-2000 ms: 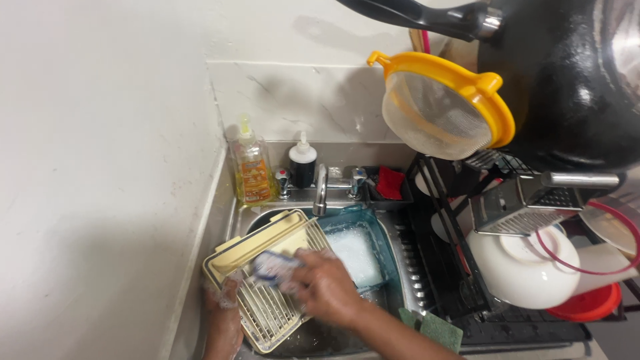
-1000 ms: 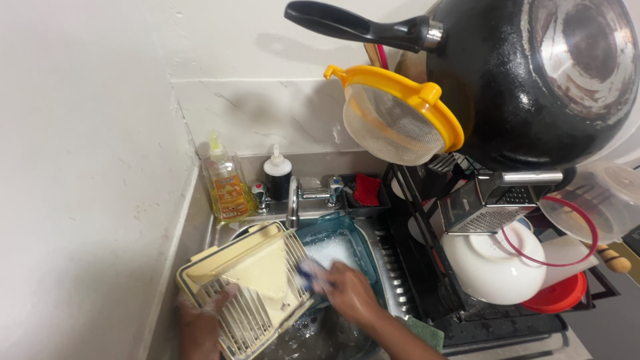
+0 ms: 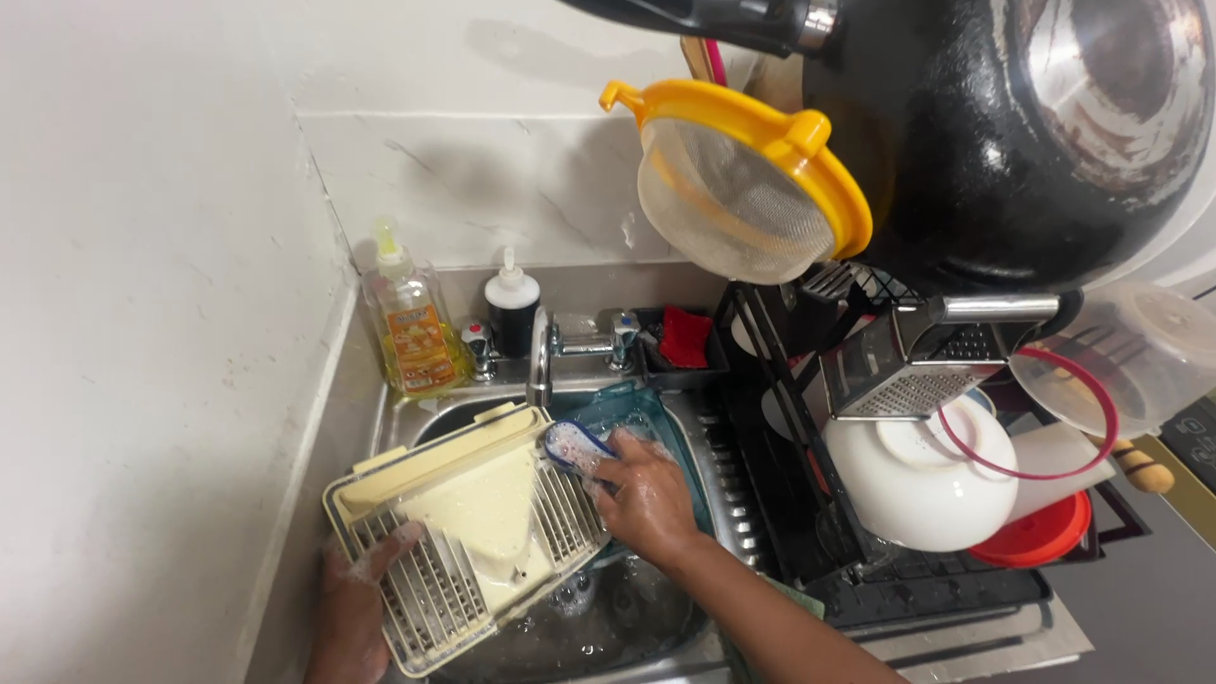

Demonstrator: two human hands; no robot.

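A cream slatted plastic rack or tray (image 3: 475,503) is tilted over the steel sink. My left hand (image 3: 356,598) grips its lower left side, thumb over the slats. A soapy blue-and-white scrub brush (image 3: 577,446) is in my right hand (image 3: 646,494), against the upper right part of the slats. Behind that hand, a teal plastic basin (image 3: 617,410) stands in the sink, largely hidden. Suds cling to both hands. Water and foam lie in the sink (image 3: 598,608) below.
The faucet (image 3: 540,356), a yellow soap bottle (image 3: 418,332) and a dark pump bottle (image 3: 513,304) line the back. On the right, a black dish rack (image 3: 807,513) carries a white bowl (image 3: 921,475), a box grater (image 3: 921,366), a yellow-rimmed strainer (image 3: 750,190) and a black pan (image 3: 950,142).
My right hand has moved with the brush from the middle of the cream piece to its upper right slats. My left hand keeps hold of the left side.
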